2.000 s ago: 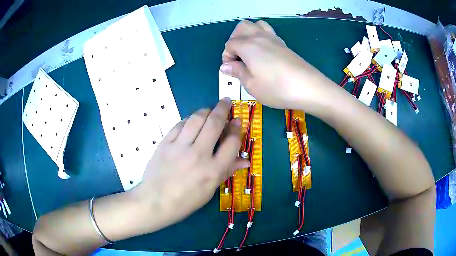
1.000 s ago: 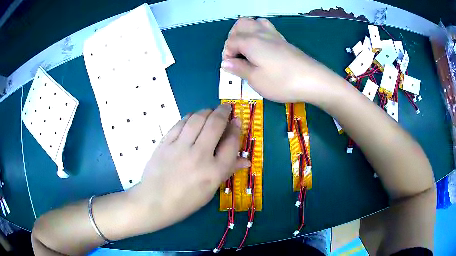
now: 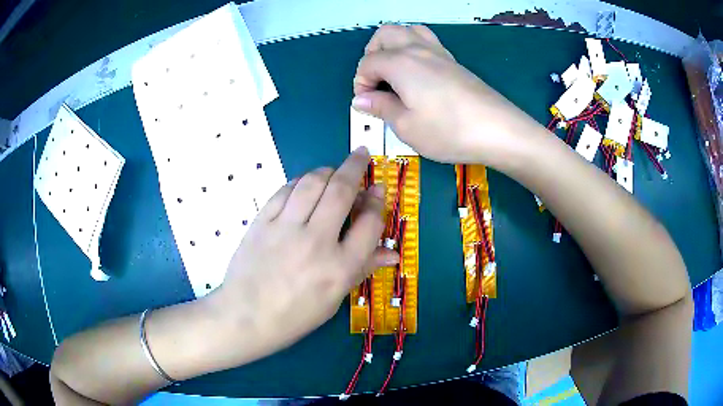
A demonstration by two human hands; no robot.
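Two touching orange columns of overlapped cells (image 3: 403,293) lie on the green mat, with red-black leads along them. White pads (image 3: 366,136) cover the cells at their top end. My left hand (image 3: 305,238) rests over the left column, its index fingertip at the lower edge of the left pad, its thumb on the columns. My right hand (image 3: 408,91) is bent over the top of the pads, thumb and fingers pinched together; what lies between the fingertips, if anything, is hidden. A third, shorter orange column (image 3: 478,238) lies to the right, its top under my right forearm.
A large dotted white pad sheet (image 3: 190,143) lies left of the columns, partly under my left hand. A smaller curled pad sheet (image 3: 79,170) is at far left. Padded cells (image 3: 618,119) with tangled leads are piled at right, near a clear bag (image 3: 705,103). A pale rail (image 3: 317,28) runs behind.
My right hand has shifted slightly upward at the top of the pads. My left hand stays nearly in place. The view has shifted slightly.
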